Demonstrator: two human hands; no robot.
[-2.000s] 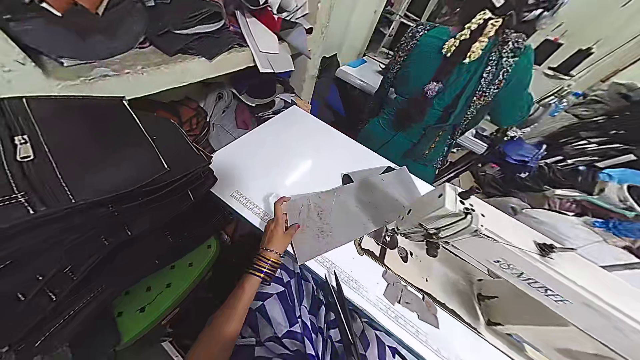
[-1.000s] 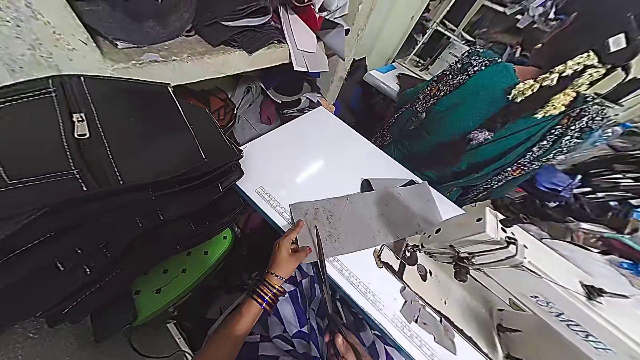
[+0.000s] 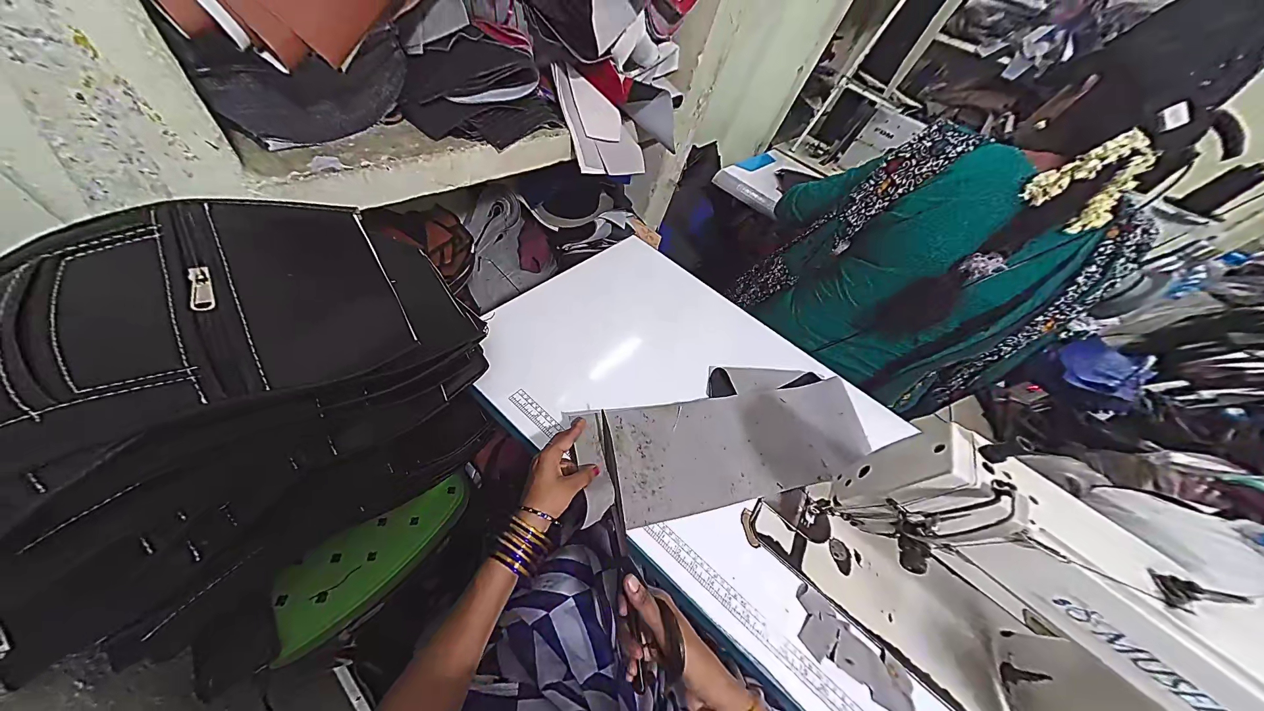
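My left hand [image 3: 558,479], with bangles at the wrist, pinches the left end of a grey fabric strip [image 3: 731,444] between thumb and fingers. Low in the view, my right hand [image 3: 647,622] holds dark metal scissors [image 3: 614,494] by the handles. Their long blades point away from me and lie across the strip, just right of my left hand. Whether the blades are parted is hard to tell. The strip spreads over the white table top [image 3: 602,316], and a folded part of it curls up at its far edge.
An industrial sewing machine [image 3: 1037,533] stands at the right, with grey scraps [image 3: 849,647] beside it. Black bags [image 3: 296,306] are stacked at the left, near a green chair seat [image 3: 370,563]. A shelf [image 3: 415,163] holds material pieces. A person in green [image 3: 938,257] sits beyond the table.
The scissors have come up from below the strip's near edge to lie across its left end. My left hand keeps its hold on the strip. The person in green has leaned over.
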